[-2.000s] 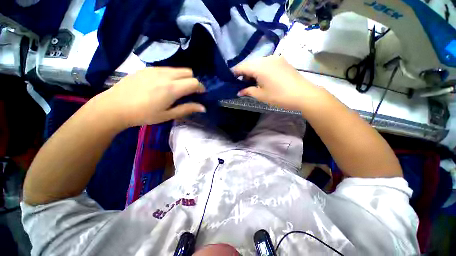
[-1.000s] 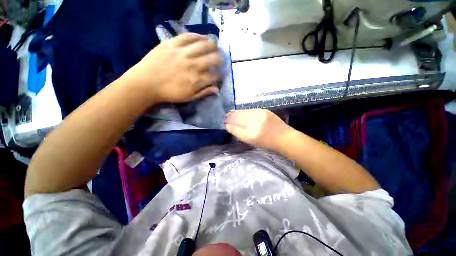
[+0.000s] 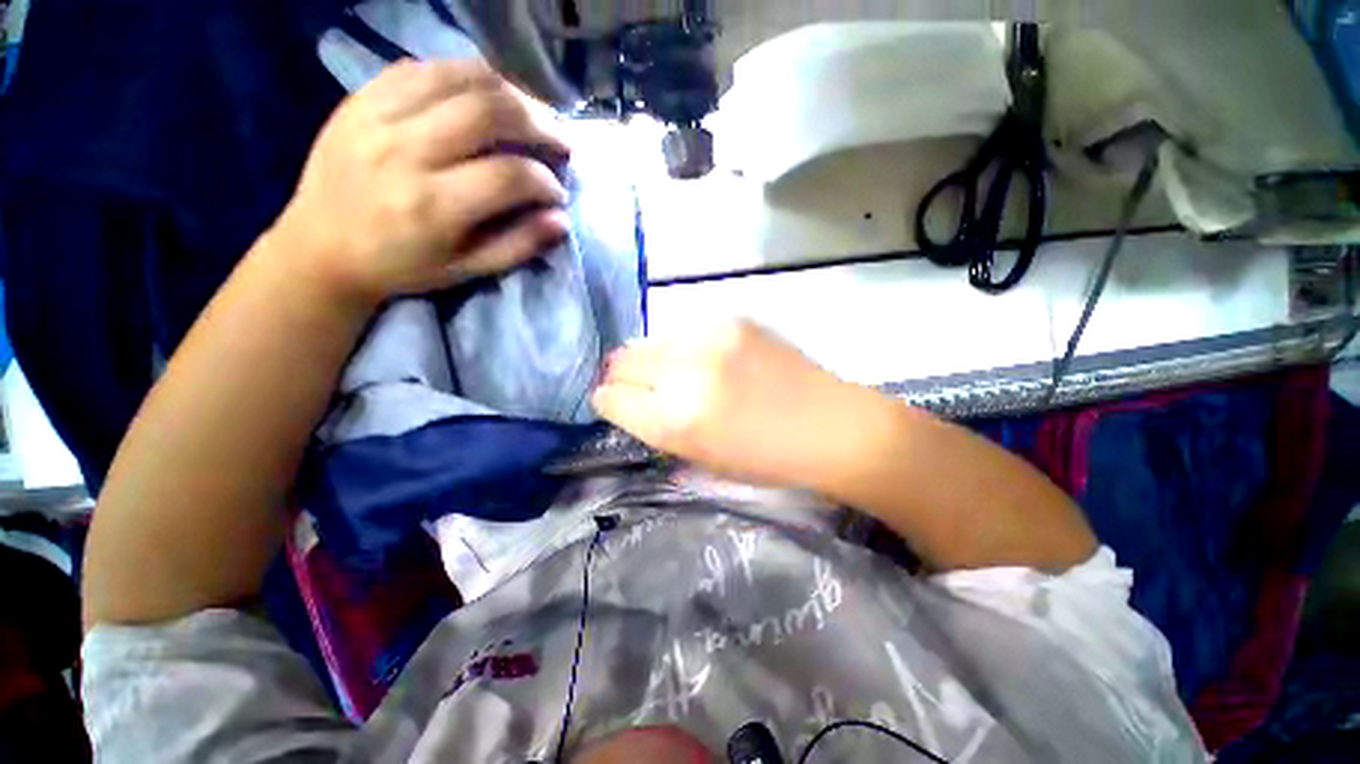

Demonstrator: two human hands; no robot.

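Note:
The grey panel (image 3: 522,336) of the garment lies from the lit needle area down to the table's front edge, with a thin blue edge along its right side. The garment's dark navy cloth (image 3: 112,194) is bunched at the left, and a navy band hangs over the front edge. My left hand (image 3: 433,179) rests on the grey panel with curled fingers, just left of the machine's presser foot area. My right hand (image 3: 709,391) pinches the panel's right edge near the front edge. The sewing machine's dark needle parts (image 3: 664,75) are at the top; the needle tip is lost in glare.
Black scissors (image 3: 987,209) lie on the table right of the needle. A thin dark rod (image 3: 1104,284) slants down to the ruler-like table edge (image 3: 970,396). Cloth-filled bins with red-maroon rims stand below, at right (image 3: 1066,463) and left (image 3: 336,627).
The view has shifted, bringing the needle parts lower into view. The grey panel, laid flat since the earliest frame, stays under my left hand. My right hand still pinches its edge.

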